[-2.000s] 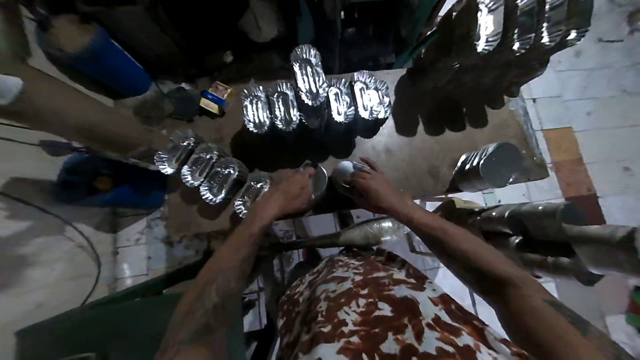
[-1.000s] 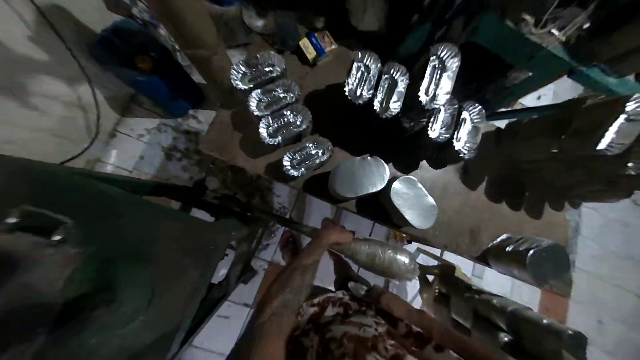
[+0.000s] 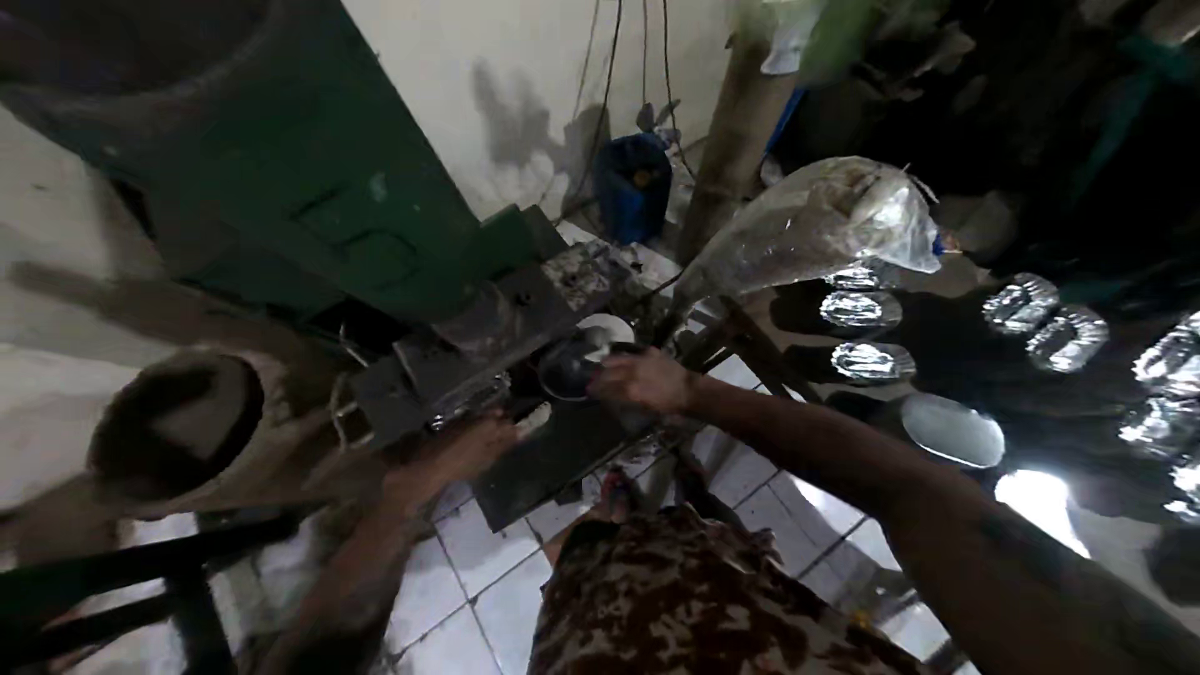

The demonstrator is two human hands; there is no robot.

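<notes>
My right hand (image 3: 645, 380) is at the rim of a dark round bowl or die (image 3: 567, 367) on a green machine (image 3: 319, 187); a pale disc-like piece (image 3: 606, 330) lies just beyond its fingers. Blur hides whether the fingers grip anything. My left hand (image 3: 483, 441) is low at the machine's front, near a small pale piece (image 3: 532, 421); its hold cannot be made out. A dark flat plate (image 3: 548, 464) lies between and below the hands. A long clear plastic bag (image 3: 816, 225) slants up to the right from near the machine.
Crimped foil trays (image 3: 872, 361) stand in stacks on the table at right, with an oval metal-topped stack (image 3: 953, 430) nearer me. A blue container (image 3: 634, 186) stands by the wall. At left is a large round opening or vessel (image 3: 178, 425). White floor tiles (image 3: 506, 609) lie below.
The view has swung far left, from the table of foil trays to the green machine. My hands, on round pieces at the table two seconds ago, are now at the machine.
</notes>
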